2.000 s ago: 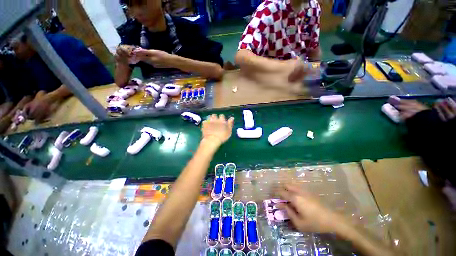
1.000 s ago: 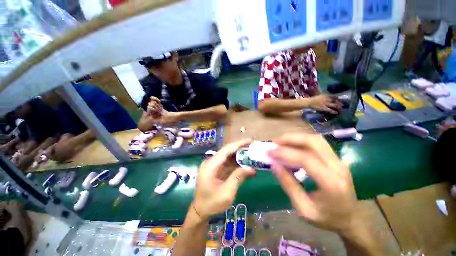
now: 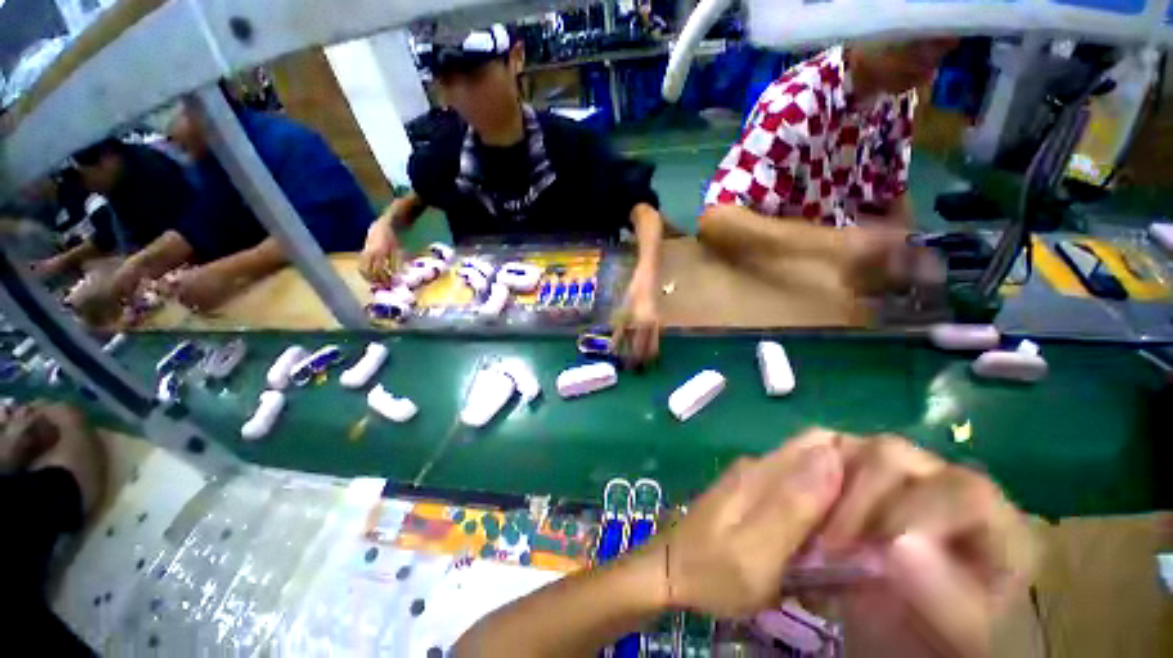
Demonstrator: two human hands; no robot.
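My left hand [image 3: 753,533] and my right hand [image 3: 945,559] are together at the lower right, fingers closed around a pale pink unit [image 3: 836,568]. The fingers and blur hide most of it, so I cannot tell whether its shell is open. Half-assembled units with blue blocks [image 3: 615,537] stand in a row left of my hands, partly covered by my left forearm. Loose pink shell parts [image 3: 791,630] lie just below my hands.
The green conveyor [image 3: 515,444] crosses ahead with scattered pink housings [image 3: 697,395]. A person opposite reaches a hand [image 3: 637,334] to an open unit [image 3: 594,343] on the belt. A grey metal frame [image 3: 277,193] slants at left. Plastic-covered sheets [image 3: 257,566] lie lower left.
The view has shifted. My hands have moved lower right from mid-view, still together on the unit, whose open green face no longer shows. The person opposite has reached onto the belt.
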